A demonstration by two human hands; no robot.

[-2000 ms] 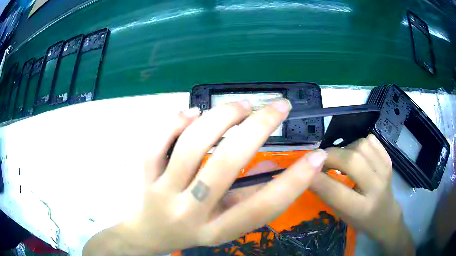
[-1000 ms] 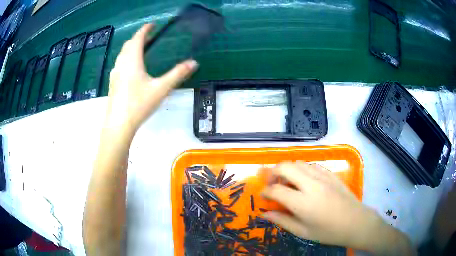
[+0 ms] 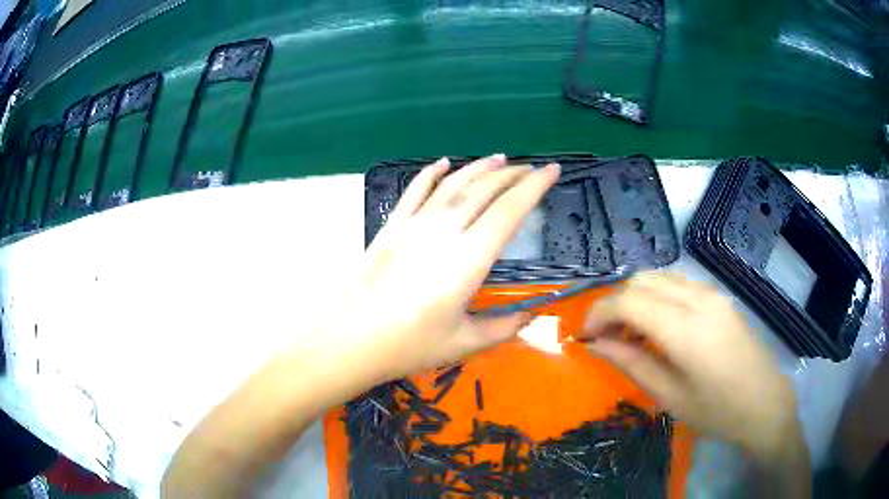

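My left hand (image 3: 429,268) is gripping a black phone middle frame (image 3: 556,295), held tilted with its near long edge up, over the top edge of the orange parts tray (image 3: 336,458). The fingers and palm hide much of it. My right hand (image 3: 697,346) is over the tray's right side, blurred, with thumb and finger pinched near that edge; a tiny dark tip, apparently a side key (image 3: 577,339), shows at the fingertips. Black strips (image 3: 487,453) lie heaped in the tray's near part. A working stack of frames (image 3: 638,219) lies just beyond, partly covered by my left hand.
A thick slanted side stack of frames (image 3: 780,258) stands right of the tray. The green conveyor belt (image 3: 390,88) crosses behind, with a row of frames (image 3: 132,136) at left, a separate frame (image 3: 185,146) beside them and another frame (image 3: 638,107) towards the right.
My left hand has come back from the belt, where a frame now lies at the row's right end, and holds another frame. My right hand has risen from the strips. The right-hand belt frame has shifted left.
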